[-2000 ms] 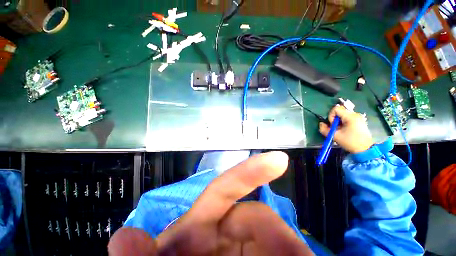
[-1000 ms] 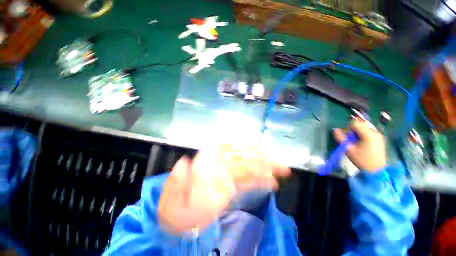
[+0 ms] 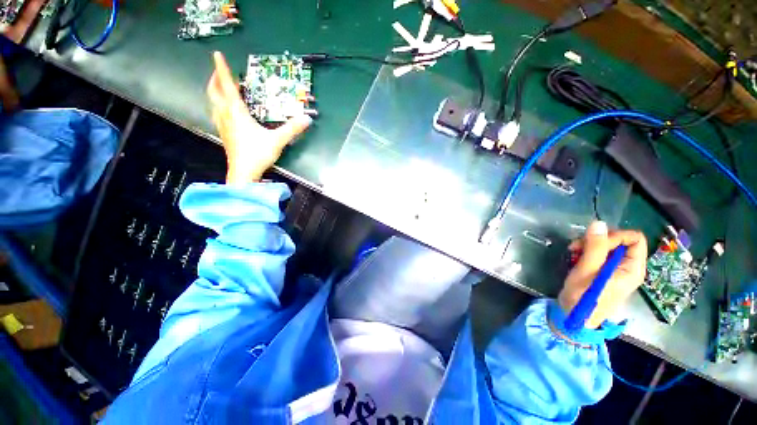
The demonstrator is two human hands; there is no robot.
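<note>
A green circuit board (image 3: 279,87) lies on the green bench at the left, with a thin black cable at its upper right corner. My left hand (image 3: 249,133) is at the board's lower left, fingers and thumb spread around that corner; whether it touches the board I cannot tell. My right hand (image 3: 604,270) is closed around a blue pen-like tool (image 3: 596,290) near the bench's front edge, right of the clear sheet. A black plug fixture (image 3: 506,143) lies on the clear sheet (image 3: 390,137). The blue cable's pale plug end (image 3: 491,230) lies on the sheet.
Another board (image 3: 674,278) lies right of my right hand, one (image 3: 735,328) farther right and one (image 3: 207,17) at the upper left. A long black item (image 3: 656,176) and coiled black cables (image 3: 581,90) lie behind. A black tray (image 3: 141,257) is below the bench edge.
The view has turned and shifted left. My left hand has moved from in front of my body to the board on the left. My right hand still holds the blue tool.
</note>
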